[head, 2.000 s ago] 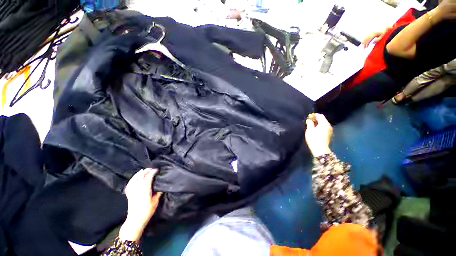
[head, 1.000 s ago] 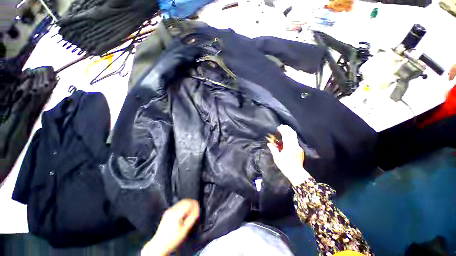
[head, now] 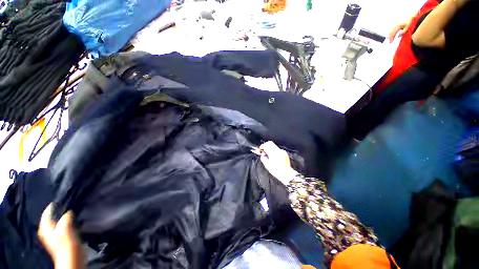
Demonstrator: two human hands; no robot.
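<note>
A dark navy coat lies open on the white table, its shiny black lining facing up and creased. The coat's left part is blurred. My left hand is at the lower left, gripping the coat's edge; it is blurred. My right hand is over the lining, fingers pinched on a tiny pale and reddish thing that I cannot make out. Part of a hanger shows inside the collar. A small white tag shows on the lining.
A grey-olive coat lies beneath. Tangled black hangers, a grey pistol-shaped tool and a black cylinder are beyond. A blue plastic bag and dark garments are far left. A person in red stands right.
My left hand has moved left and now holds the coat's edge, spreading the front outward. My right hand came in from the coat's right edge onto the lining. The view has shifted.
</note>
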